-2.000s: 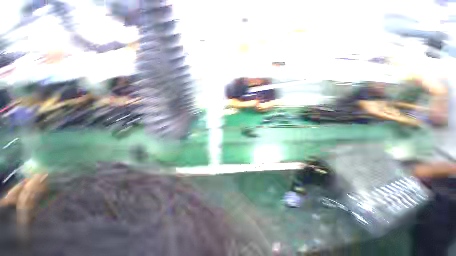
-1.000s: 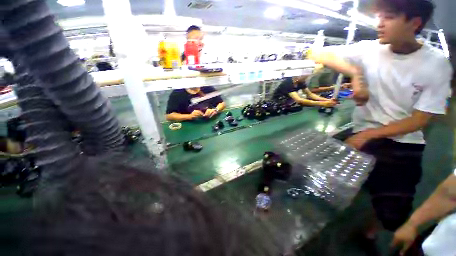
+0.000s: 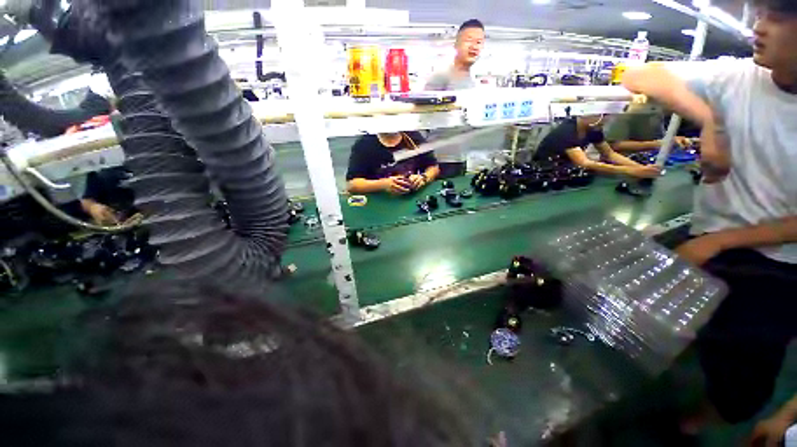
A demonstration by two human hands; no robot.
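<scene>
Neither of my hands can be made out; a large dark, blurred, hair-like mass covers the lower left and middle. Nearest in front, a round speckled circuit board lies on the dark green bench. Black housings with small yellow-green dots stand just behind it. A small loose part with wires lies to its right. A tall stack of clear plastic trays stands at the right. Small pale scraps lie near the bench's front.
A white post and bench rail border the green conveyor belt. Grey ribbed hoses hang at left. A person in a white shirt is at the right. Other workers sit across the belt, below a shelf with cans.
The view has swung, sharpened and shifted; since one second ago the bench things and post appear farther right. A standing person behind the shelf shows more fully.
</scene>
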